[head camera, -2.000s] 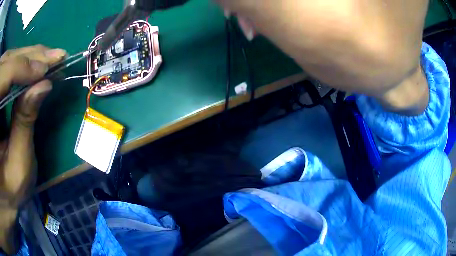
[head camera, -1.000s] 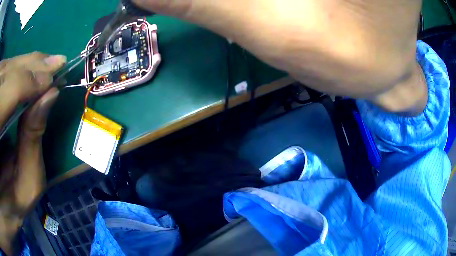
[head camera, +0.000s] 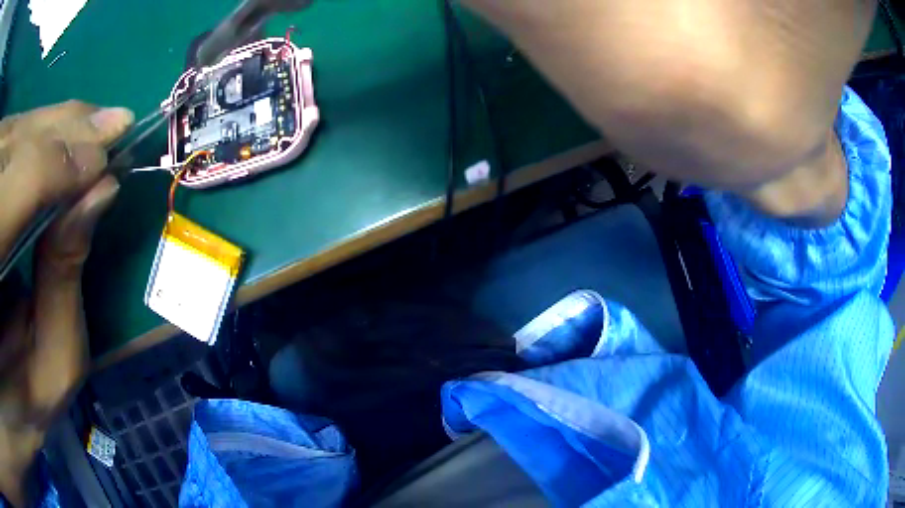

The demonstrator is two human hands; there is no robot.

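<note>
The pink watch housing (head camera: 309,99) lies open side up on the green mat, with a circuit board (head camera: 238,109) inside. The white battery (head camera: 193,286) with a yellow-orange edge hangs on thin red-orange leads over the bench edge. My left hand (head camera: 69,169) grips thin metal tweezers (head camera: 144,137), their points at the housing's left side. A thin silvery strand runs from the fingers to the housing's lower left. The metal shaft of a soldering iron (head camera: 236,32) reaches in from the top, blurred, near the upper left of the housing. My right forearm shows; the hand is cut off above.
A dark flat piece shows behind the housing. White paper (head camera: 52,22) lies at the upper left. Black cables (head camera: 452,119) with a white tag (head camera: 477,173) cross the wood-coloured bench edge (head camera: 372,232). Blue striped clothing and a dark basket-like grid (head camera: 149,422) are below.
My left hand and tweezers have shifted slightly towards the housing. My right arm came down and left, then rose back out at the top. The iron's shaft has drawn up off the board.
</note>
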